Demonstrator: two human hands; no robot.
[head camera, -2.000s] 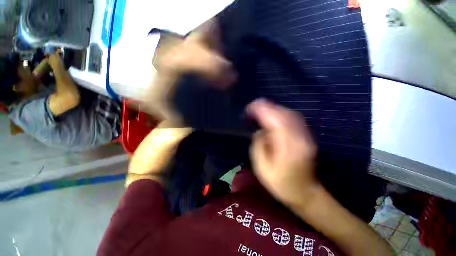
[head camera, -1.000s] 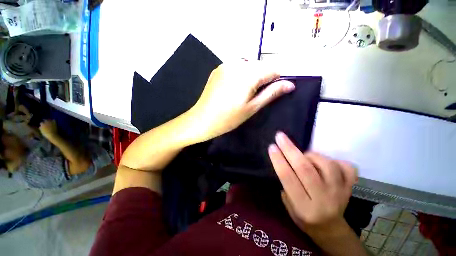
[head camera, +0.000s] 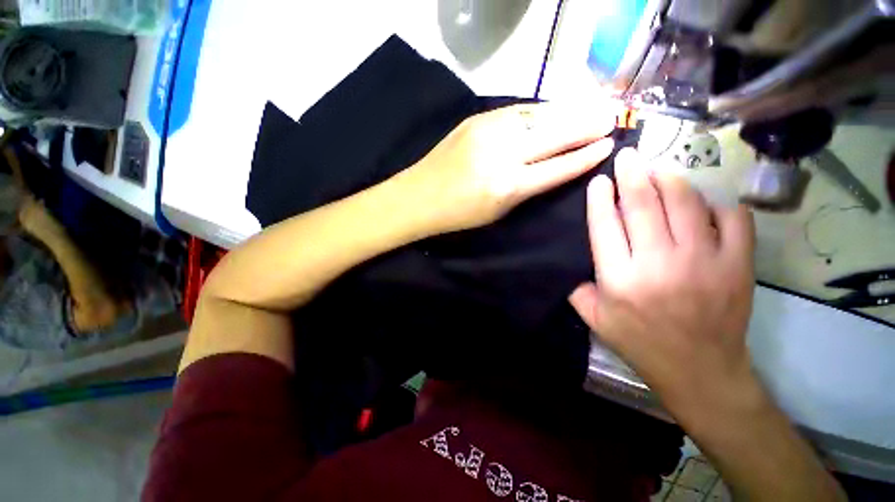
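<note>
A black fabric piece (head camera: 363, 127) lies on the white table and hangs down over the wearer's lap. Its far right edge is at the needle area (head camera: 625, 116) of the sewing machine. My left hand (head camera: 510, 167) lies flat on the cloth, its fingertips close beside the needle area. My right hand (head camera: 677, 265) rests palm down at the cloth's right edge, fingertips just below the needle area and thumb spread. Glare and the machine head hide the exact needle point.
The machine head (head camera: 765, 59) is at the upper right. Black thread snips (head camera: 866, 289) lie on the bed at the far right. A round metal disc (head camera: 699, 149) is near the needle. A red basket (head camera: 194, 279) and a person's arm (head camera: 64, 260) are at the left.
The cloth and both hands have moved up to the needle area. My right hand has turned to point forward at the cloth's edge. The machine head now shows larger at the upper right.
</note>
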